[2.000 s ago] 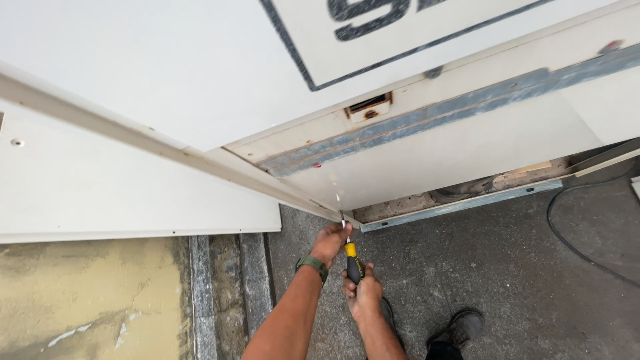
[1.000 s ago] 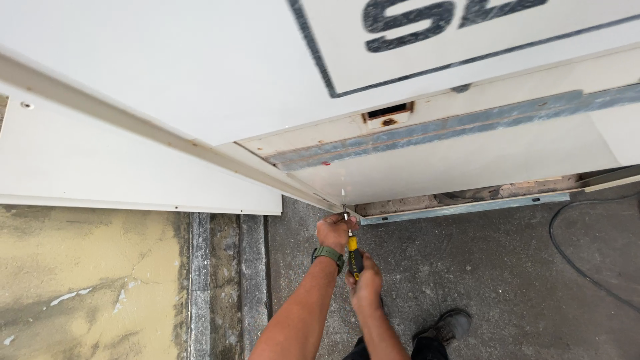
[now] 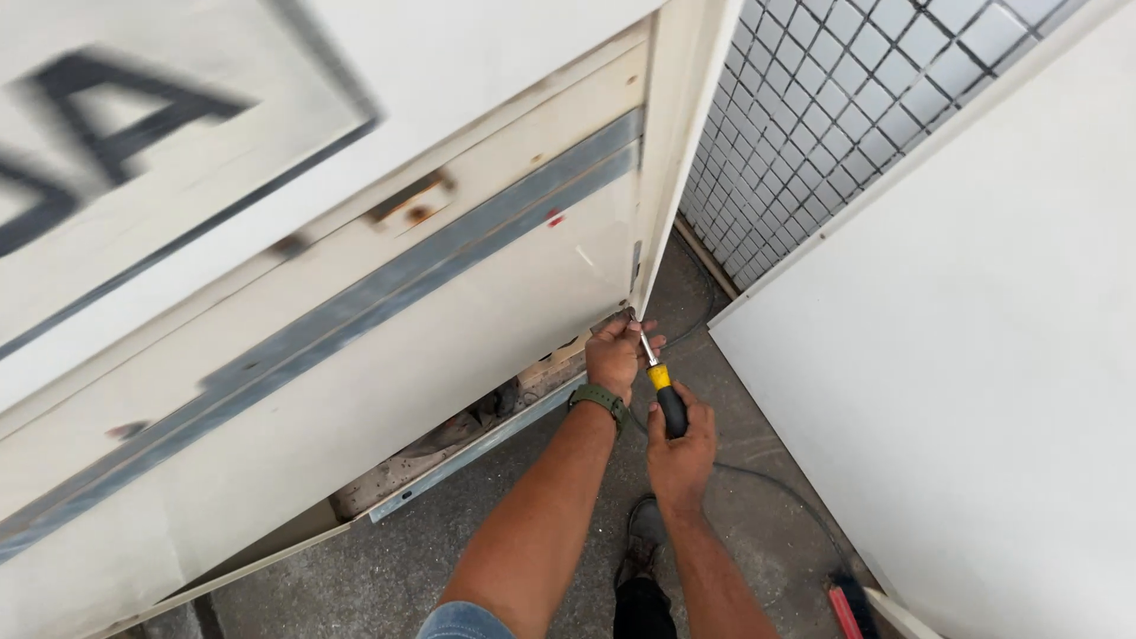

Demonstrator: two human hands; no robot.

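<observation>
My right hand grips the black and yellow handle of a screwdriver, its metal shaft pointing up and left. At the tip, my left hand, with a green watch strap on the wrist, has its fingers around the lower corner of a white metal panel. Whether the left fingers pinch the shaft, a screw or the panel edge cannot be told. The shaft's end lies beside the fingertips at the panel's upright edge. A grey metal strip runs along the bottom, below a gap showing a rough, dirty interior.
A second white panel stands at the right, beside a wall of small white tiles. A dark cable lies on the grey concrete floor, and a red and black brush is at the lower right. My shoe is below my hands.
The view has swung far over, and my hands are now at a corner beside a tiled wall, at the other end of the bottom strip. The screwdriver is still in my right hand.
</observation>
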